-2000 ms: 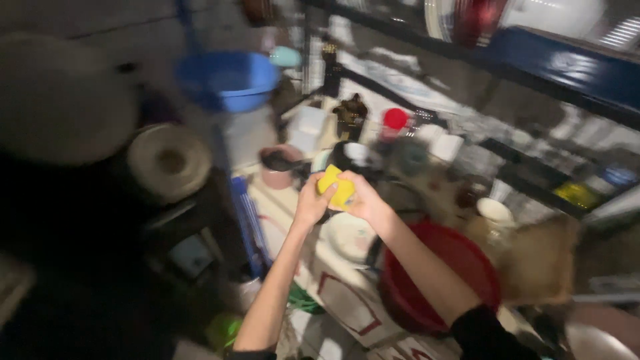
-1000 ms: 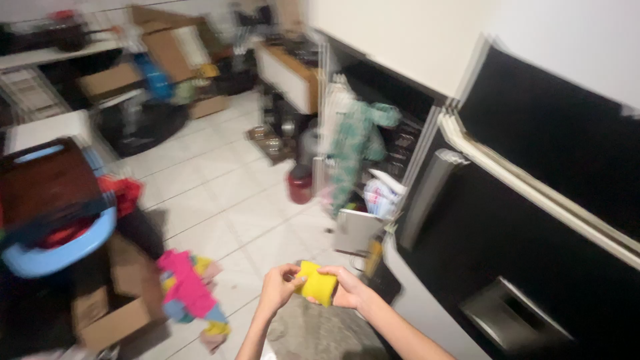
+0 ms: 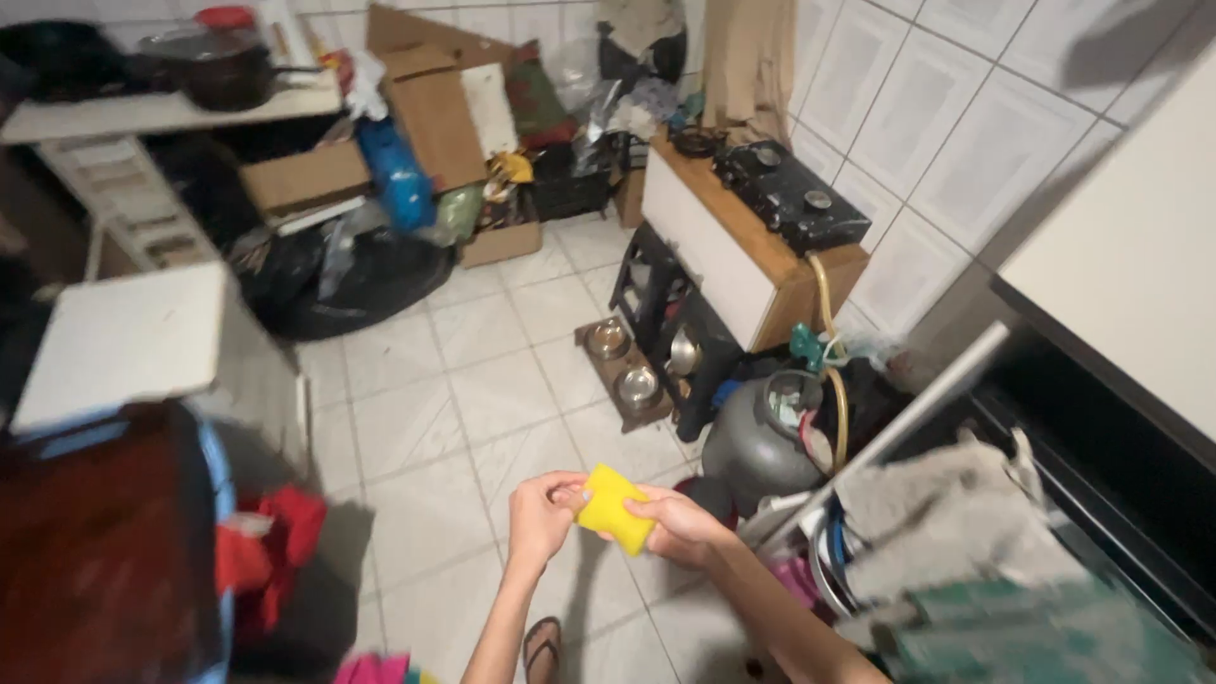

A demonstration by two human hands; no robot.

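Note:
A yellow sponge is held between both hands, low in the middle of the head view. My left hand pinches its left edge with thumb and fingers. From the right, my right hand grips the other side, its thumb lying across the front face. The sponge is tilted, and the fingers behind it are partly hidden. Tiled floor shows beneath the hands, with a foot in a flip-flop below them.
A grey gas cylinder with a hose stands right, below a two-burner stove on a wooden-edged cabinet. A raised stand holds metal bowls. A white table and red cloth are left; black bags lie further back.
The view has swung from cluttered shelves with basins to the floor, stove and gas cylinder. Both hands have kept hold of the yellow sponge throughout.

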